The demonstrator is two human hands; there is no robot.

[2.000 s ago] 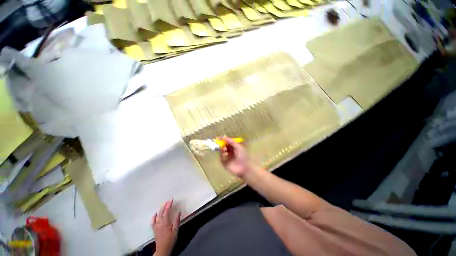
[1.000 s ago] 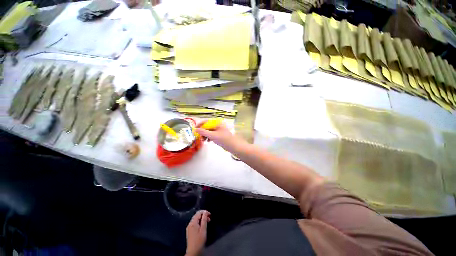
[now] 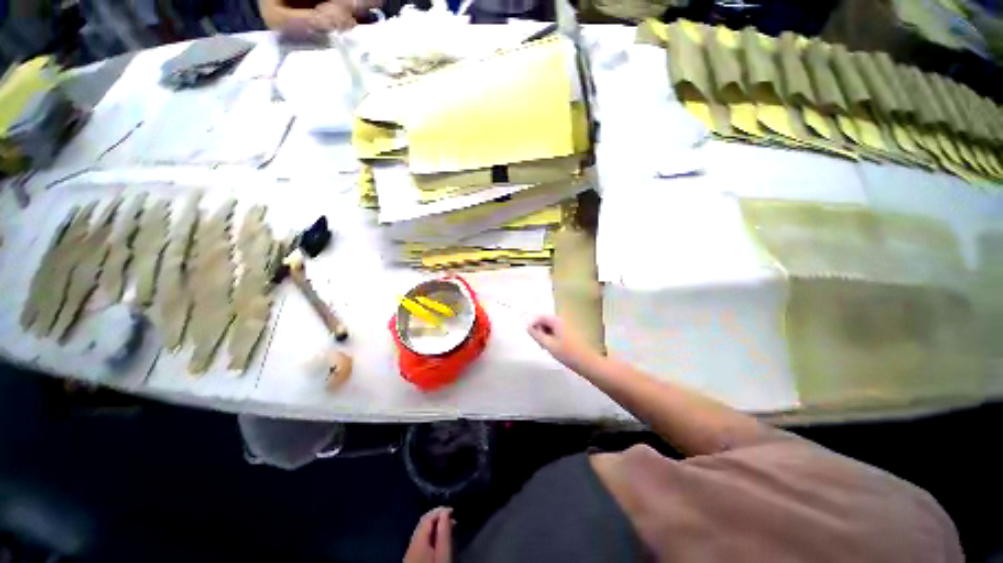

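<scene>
The glue pot [image 3: 453,339], whitish inside, sits in a red-orange plastic cover [image 3: 431,372] near the table's front edge. Two yellow brush handles [image 3: 429,307] lie side by side in the pot. My right hand [image 3: 547,330] is above the table to the right of the pot, apart from it; it holds nothing I can make out, and its fingers look curled. My left hand [image 3: 433,530] is low at the bottom edge, partly cut off, its fingers close together. The khaki panels [image 3: 880,319] lie at the right, blurred.
A yellow sheet pile [image 3: 495,121] stands behind the pot. Left are a hammer [image 3: 319,299], a small round roll [image 3: 335,371] and olive-grey strips [image 3: 204,286]. Draped pieces [image 3: 814,88] lie far right. Another person's arm [image 3: 308,17] is at the back. Containers [image 3: 445,456] sit below the table edge.
My right hand has let go of the yellow-handled brush, which now lies in the pot beside the other. The hand has moved right, away from the pot. The view has shifted.
</scene>
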